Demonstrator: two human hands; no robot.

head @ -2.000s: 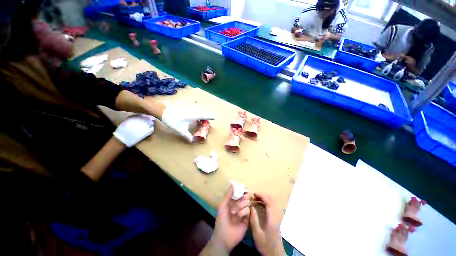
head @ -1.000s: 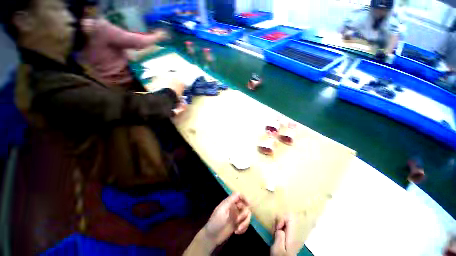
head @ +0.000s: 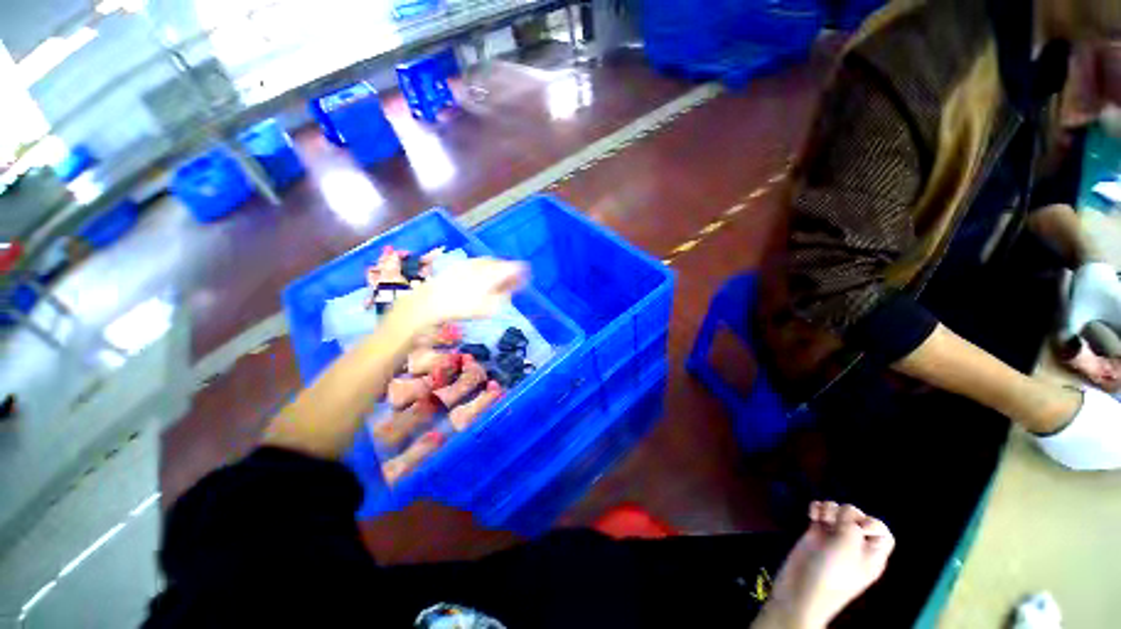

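Note:
A blue crate [head: 541, 322] beside the bench holds several flesh-pink figure parts [head: 412, 391] with red-pink pieces, some dark pieces [head: 510, 354] and white sheets. My left hand [head: 473, 289] is stretched out over the crate, blurred and overexposed; whether it holds anything cannot be told. My right hand [head: 836, 553] is at the lower right, near the bench edge, with its fingers curled in and nothing seen in it.
Another blue crate [head: 553, 252] adjoins it at the right. A blue stool [head: 731, 356] stands near the neighbour. The neighbour's white-gloved hands [head: 1088, 430] work over the cardboard [head: 1057, 553] at the right. More blue bins [head: 357, 123] stand across the red-brown floor.
The view has swung left from the bench to the crates and floor. My left hand has moved from the bench to above the crate. My right hand remains near the bench edge.

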